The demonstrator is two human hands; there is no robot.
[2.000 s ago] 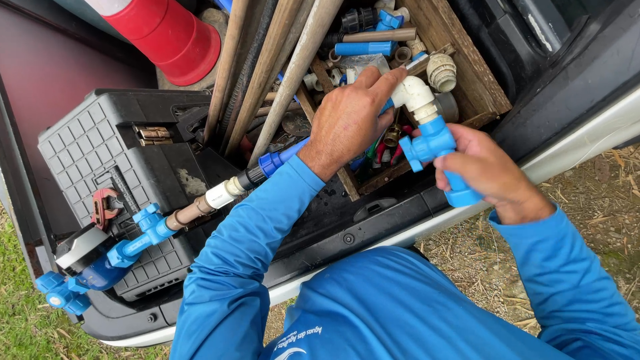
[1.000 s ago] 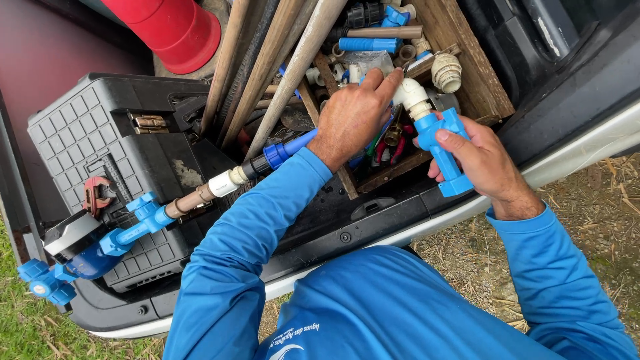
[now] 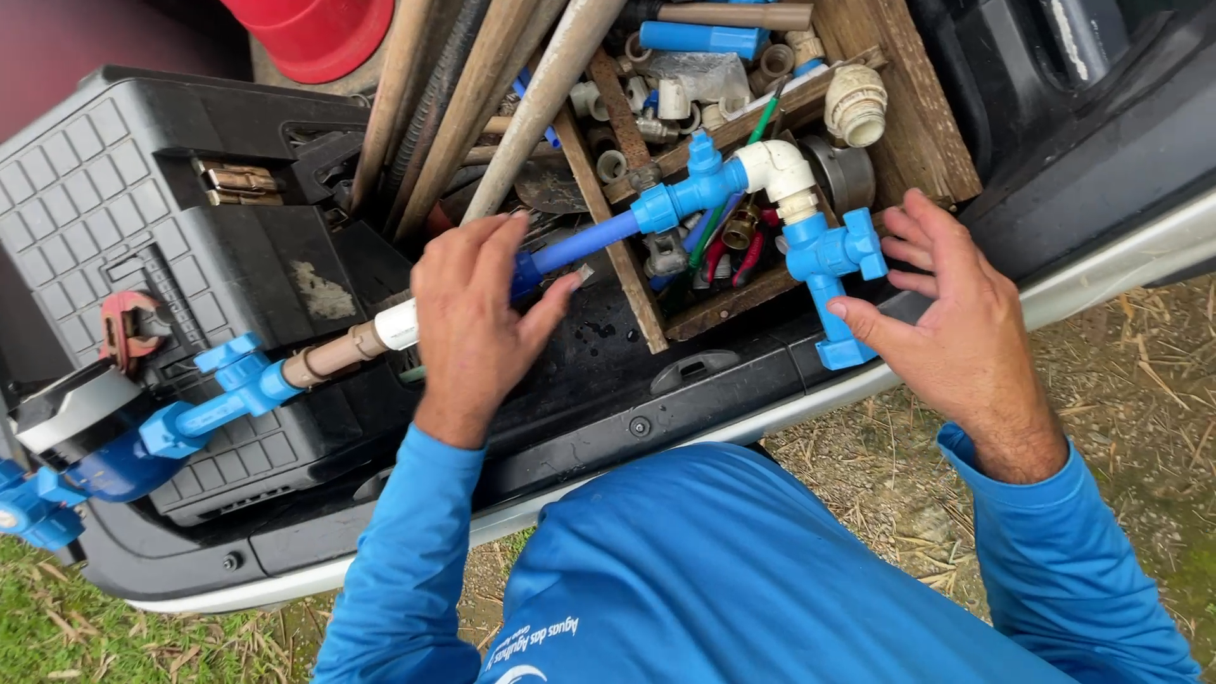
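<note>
A joined run of pipe fittings lies across a black toolbox and a wooden crate. From the left it has a blue water meter [image 3: 123,465], a blue valve [image 3: 242,375], a brown coupling [image 3: 332,356], a blue pipe [image 3: 584,241], a second blue valve [image 3: 698,185], a white elbow [image 3: 779,173] and a third blue valve [image 3: 831,256]. My left hand [image 3: 480,318] is over the run near the blue pipe's left end, thumb and fingers apart; contact is unclear. Beside the third valve, my right hand [image 3: 950,323] has its fingers spread, the thumb close to the valve body.
The black toolbox [image 3: 237,256] carries a red clamp [image 3: 131,328]. Wooden handles [image 3: 475,114] lean beside a red cone [image 3: 313,33]. The wooden crate [image 3: 917,104] holds fittings, a white threaded fitting [image 3: 856,104] and red-handled pliers [image 3: 750,256]. The vehicle's sill [image 3: 684,418] runs along the front.
My left hand has moved left from the elbow, uncovering the second valve. My right hand has loosened from the third valve, its fingers now spread beside it.
</note>
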